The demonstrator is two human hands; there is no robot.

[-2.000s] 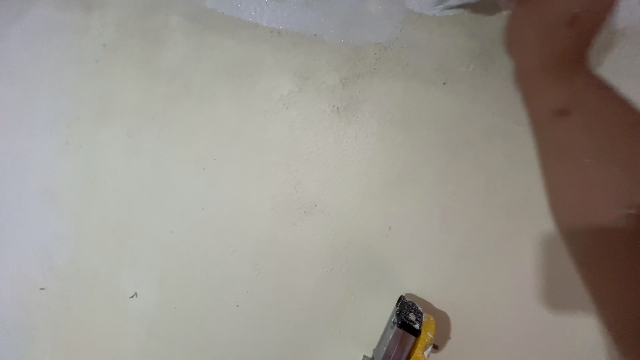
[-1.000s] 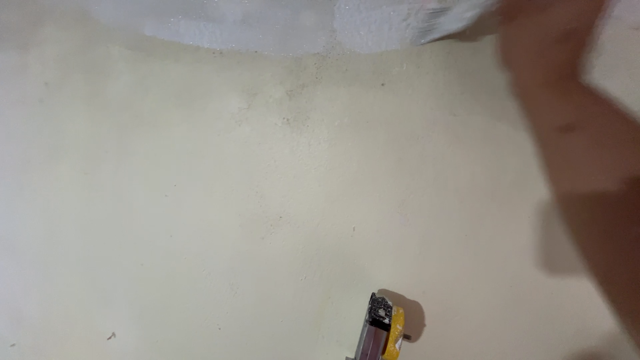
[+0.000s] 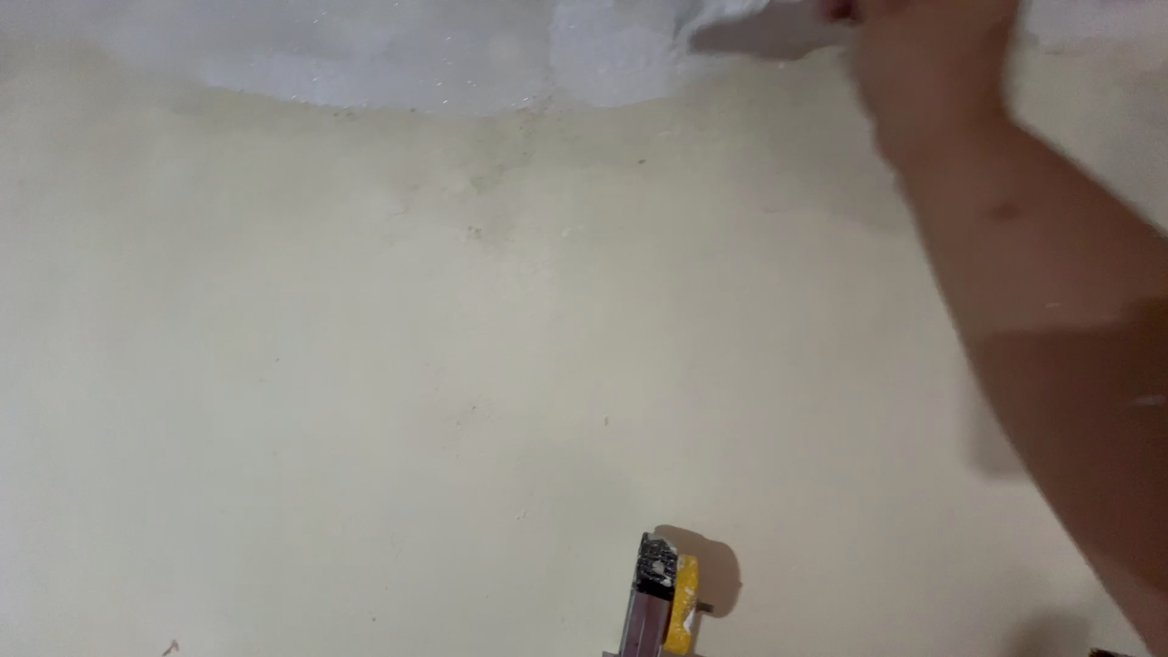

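My right hand [image 3: 931, 64], blurred and cut off by the top edge, is closed around the handle of a putty knife or similar flat scraper; only a dark red bit of the handle shows. Its grey blade [image 3: 776, 32] lies at the lower edge of a wet whitish coat of filler [image 3: 438, 64] on the pale wall [image 3: 456, 319]. The right forearm runs down to the lower right corner. My left hand is not in view.
At the bottom, right of centre, stands the upper end of a metal tool or bar [image 3: 646, 611] with a black, white-spattered tip and a yellow part [image 3: 683, 602]. It casts a shadow on the wall. A small dark object shows at the lower right edge.
More of the whitish coat and of the blade shows at the top, as the view has shifted somewhat. My right hand still holds the scraper near the coat's edge.
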